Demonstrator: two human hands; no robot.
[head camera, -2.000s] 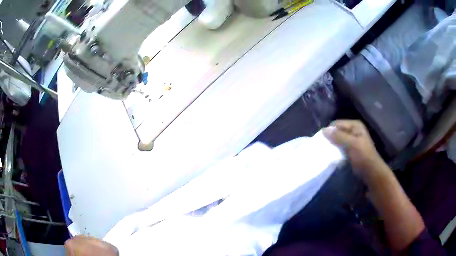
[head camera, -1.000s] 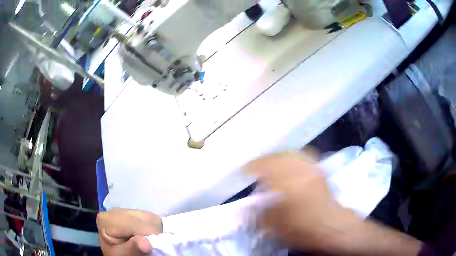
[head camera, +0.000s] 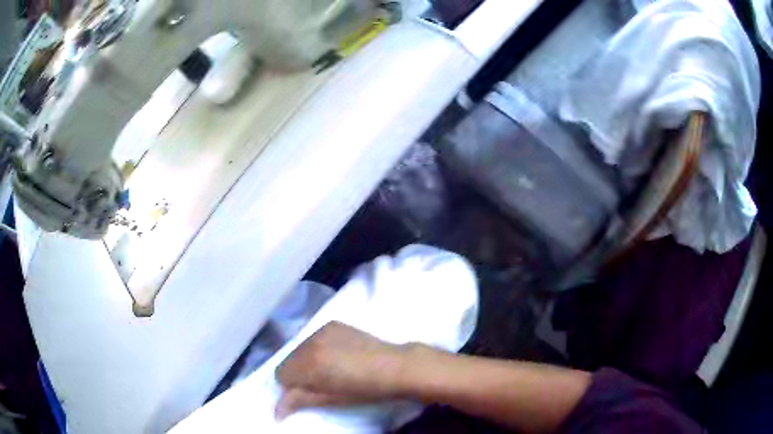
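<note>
A white garment (head camera: 407, 297) lies bunched in my lap, below the front edge of the white machine table, and runs off the bottom of the picture. My right hand (head camera: 335, 369) is bare and reaches in from the right in a dark purple sleeve. Its fingers are closed on the white garment near the bottom middle, and the fingertips are partly lost in the bright cloth. My left hand is not in the picture. No stick or cord can be made out.
The sewing machine head (head camera: 76, 191) stands at the upper left. A white rounded object (head camera: 229, 78) and yellow-black snips (head camera: 356, 40) sit near its base. A grey wrapped bundle (head camera: 534, 182) is under the table. White cloth (head camera: 661, 76) drapes over a brown-edged chair (head camera: 670, 186).
The view has swung to the right, showing more of the chair and bundle. My left hand has left the picture. My blurred right hand has moved lower and now grips the cloth.
</note>
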